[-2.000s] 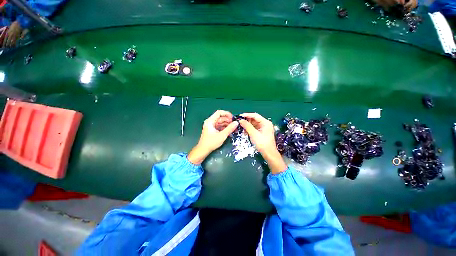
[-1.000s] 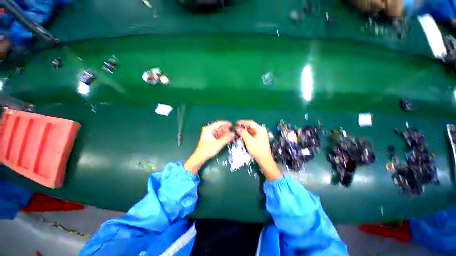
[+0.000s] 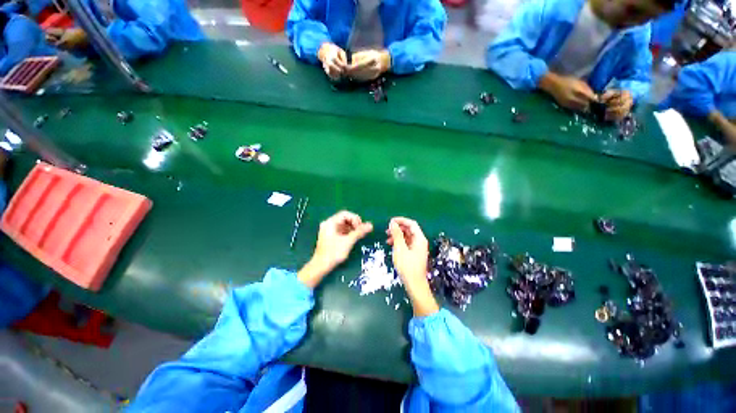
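My left hand (image 3: 339, 242) is over the green bench with thumb and fingertips together; whether it pinches something tiny cannot be told. My right hand (image 3: 409, 250) is a short gap to its right, fingers bent together; a small piece may be at its fingertips, too small to tell. Loose small white parts (image 3: 376, 271) lie in a heap below and between the hands. A tangled pile of dark sub-assemblies (image 3: 463, 274) with silver glints lies right beside my right hand. No dark part shows between the hands.
Thin tweezers (image 3: 299, 221) and a white square (image 3: 279, 198) lie left of the hands. A red-pink tray (image 3: 71, 224) is at far left. More dark piles (image 3: 539, 289) (image 3: 643, 313), a white square (image 3: 562, 244) and a compartment tray (image 3: 718, 300) lie right. People in blue smocks work opposite.
My hands have moved apart, and the dark piece held between them earlier no longer shows. The view has tilted up, bringing the people across the bench into the picture.
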